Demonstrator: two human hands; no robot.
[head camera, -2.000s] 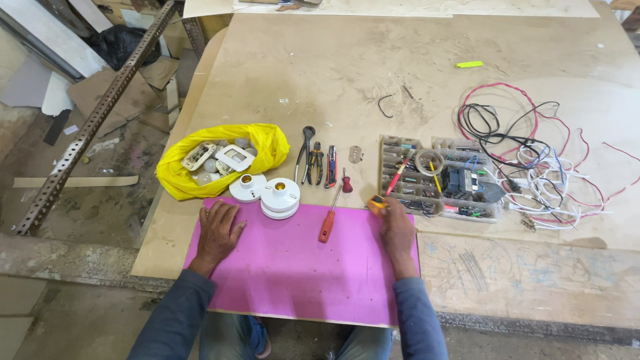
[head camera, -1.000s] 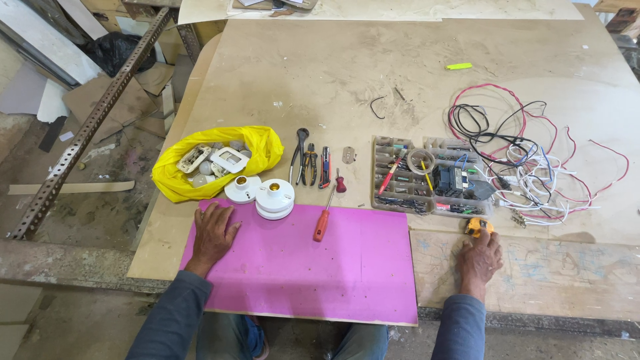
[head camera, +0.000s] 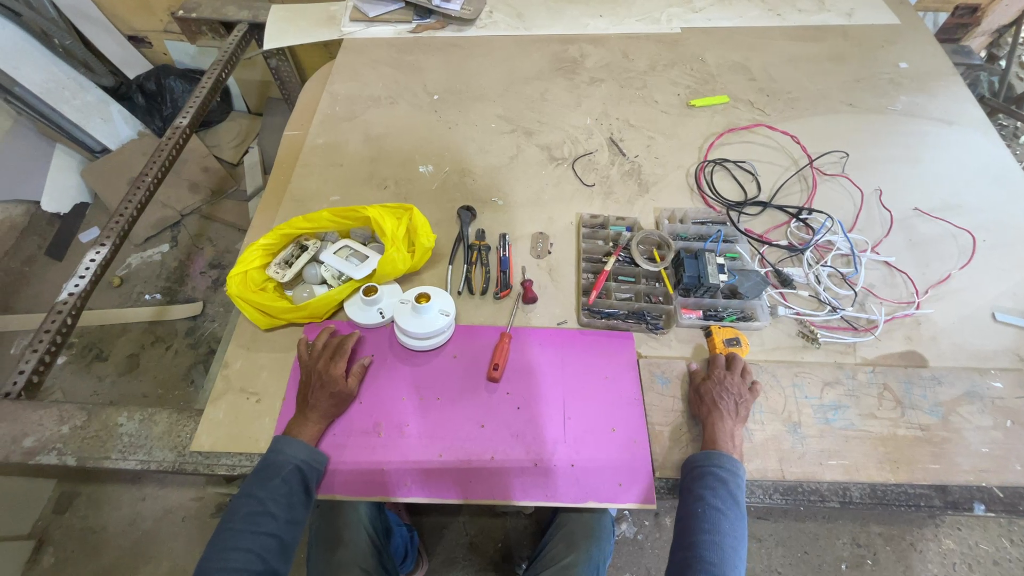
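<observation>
My left hand (head camera: 326, 384) lies spread on the left part of a pink board (head camera: 464, 440), holding nothing. White round lamp holders (head camera: 424, 314) stand at the board's back edge, beside a yellow plastic bag (head camera: 268, 300) of bulbs and white fittings. A screwdriver with a red handle (head camera: 499, 357) rests on the board, its shaft past the back edge. My right hand (head camera: 724, 396) is right of the board, its fingertips at an orange tape measure (head camera: 727, 342); whether they grip it cannot be seen. The tape measure lies just in front of a compartment box (head camera: 626, 318) of small parts.
Pincers (head camera: 462, 240), pliers (head camera: 479, 268), a utility knife (head camera: 503, 264) and a small red screwdriver (head camera: 528, 290) lie behind the board. Red, black and white wires (head camera: 832, 248) are tangled at the right. A yellow-green object (head camera: 709, 102) lies farther back. A perforated metal bar (head camera: 136, 204) stands left.
My right hand has moved right with the orange tape measure, from over the pink board's right back corner to in front of the parts box. My left hand has stayed on the board.
</observation>
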